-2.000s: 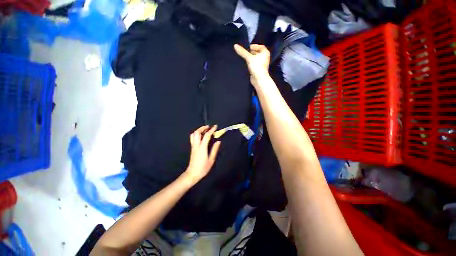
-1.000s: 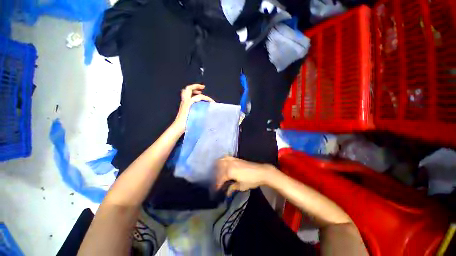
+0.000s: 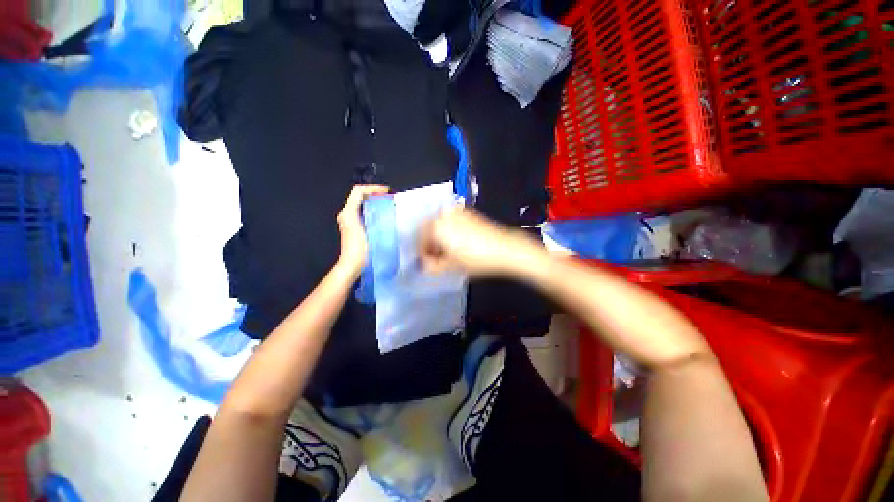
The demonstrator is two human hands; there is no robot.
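A light blue-white folded piece (image 3: 417,294) lies over the black cut panels (image 3: 284,147), which are stacked at my feet. My left hand (image 3: 357,225) holds the piece by its upper left edge, the thumb near the top corner. My right hand (image 3: 451,240) is blurred and lies over the piece's upper right part; whether its fingers grip anything cannot be told. The piece's left strip is a stronger blue than the rest.
Red plastic baskets (image 3: 637,118) stand close on the right, with a red plastic stool (image 3: 804,363) below them. A blue basket (image 3: 39,255) is at the left. Blue scraps (image 3: 162,343) lie on the pale floor. Grey-white striped pieces (image 3: 529,59) lie at the upper right.
The folded piece came into view over the panels, held by my left hand. Since the last earlier frame my right hand has moved up from its lower right corner, and the piece sits more upright.
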